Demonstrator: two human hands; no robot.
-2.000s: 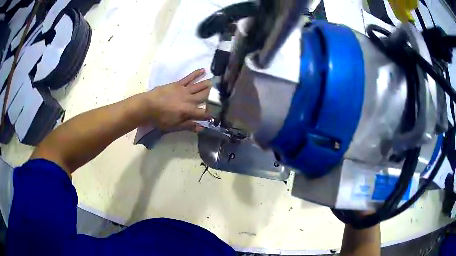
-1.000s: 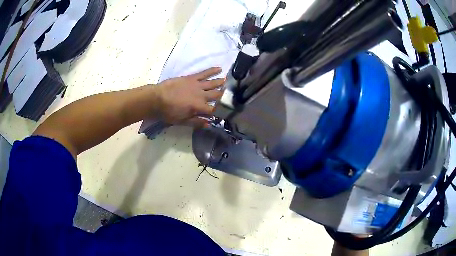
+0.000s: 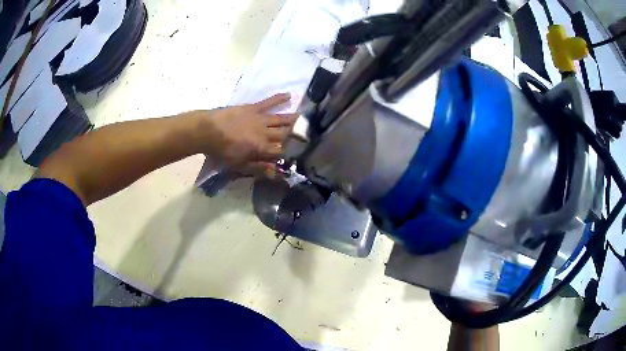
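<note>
The cutting machine (image 3: 446, 158), with its silver and blue motor, stands in front of me, right of centre. Its grey base plate (image 3: 329, 223) shows below the motor. The fabric lay (image 3: 295, 55) has a white top and dark layered edges and lies left of the machine. My left hand (image 3: 254, 137) rests on the lay, bare, fingers spread, its fingertips close to the machine's front. The blade is hidden. My right forearm rises from the bottom edge behind the motor; my right hand is hidden by the machine and cable.
Cut bundles (image 3: 103, 41) stand at the upper left, with a thin brown strip across them. More cut pieces lie at the right. A yellow connector (image 3: 567, 48) is at the upper right. A black cable (image 3: 480, 317) loops round the motor. Dark threads (image 3: 288, 240) lie by the base plate.
Since the earliest frame, the base plate has shifted slightly left and down in view. My left hand stays on the lay. The yellow connector shows more fully, and the motor's tilt has changed.
</note>
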